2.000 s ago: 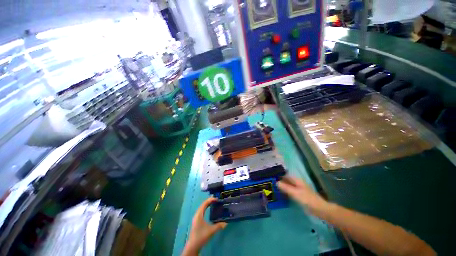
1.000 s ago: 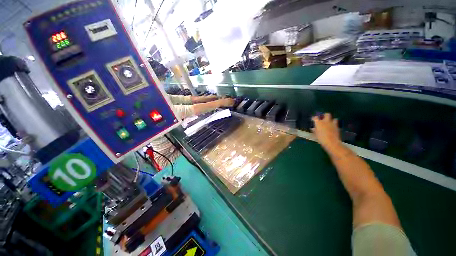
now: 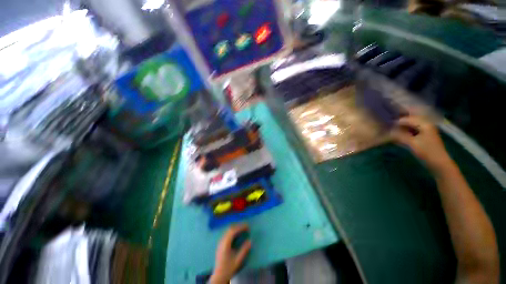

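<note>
My right hand is at the right over the near side of the conveyor, shut on a dark flat housing that sticks out from its fingers toward the upper left; both are blurred. My left hand is low in the middle over the turquoise bench top, fingers apart and empty. The press fixture with its orange-brown strip stands beyond it. The button panel with two yellow arrows and a red centre is at the fixture's front.
A control box and a blurred green sign hang above the fixture. Shiny film over cardboard lies right of the bench, with dark strips and a white sheet behind it. Dark parts line the conveyor. White sheets are at lower left.
The view has swung back to the bench. My right hand, over the row of conveyor parts before, now holds a housing nearer the film. My left hand shows again, without the housing it held earlier.
</note>
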